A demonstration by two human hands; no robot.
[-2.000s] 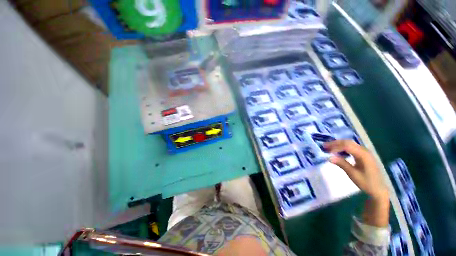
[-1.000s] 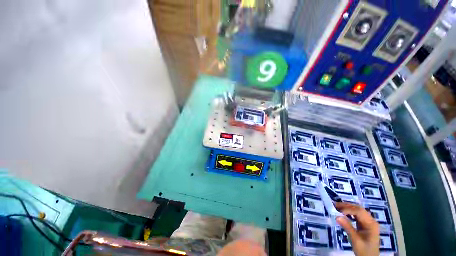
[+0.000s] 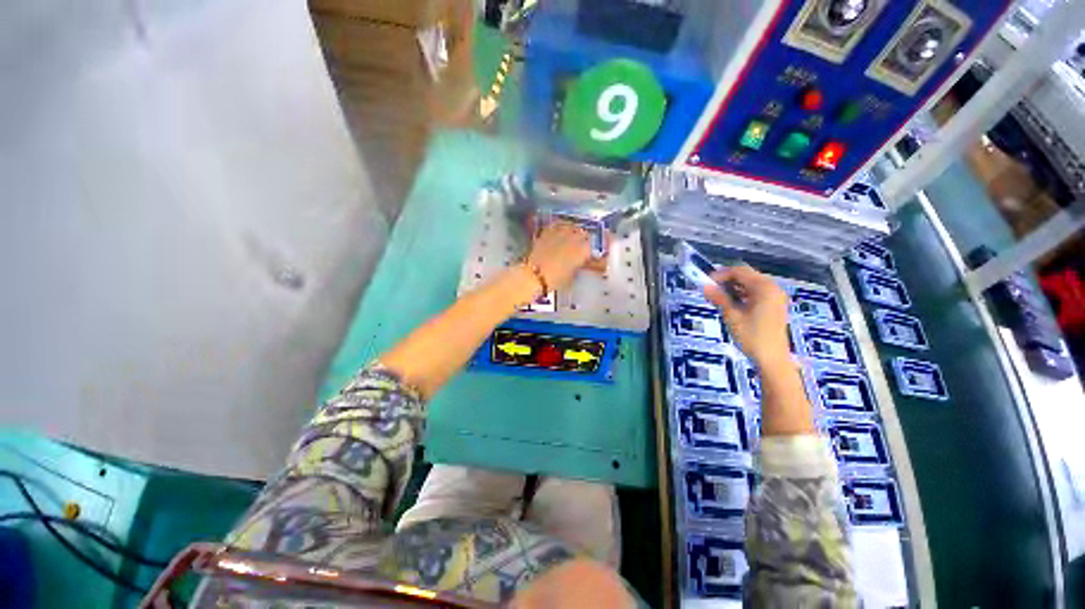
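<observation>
My left hand point(image 3: 562, 258) is over the press fixture, its fingers on a flat panel point(image 3: 591, 228) lying in the orange-red nest point(image 3: 599, 263); whether the fingers grip it is hidden. My right hand point(image 3: 752, 312) pinches another flat panel point(image 3: 697, 262) by its end, tilted, above the far left part of the tray. The blister tray point(image 3: 883, 569) holds rows of panels with dark rectangular patterns. The grey press base plate point(image 3: 622, 300) surrounds the fixture.
The blue press head with the green "9" disc point(image 3: 614, 108) hangs behind the fixture. The control box point(image 3: 773, 124) stands right of it, above the tray stack point(image 3: 761, 221). The green conveyor point(image 3: 959, 476) carries panels at right. The label with yellow arrows point(image 3: 549, 352) fronts the base.
My left hand has come into view and reached the fixture. My right hand has moved from the tray's near part towards its far left, still holding a panel.
</observation>
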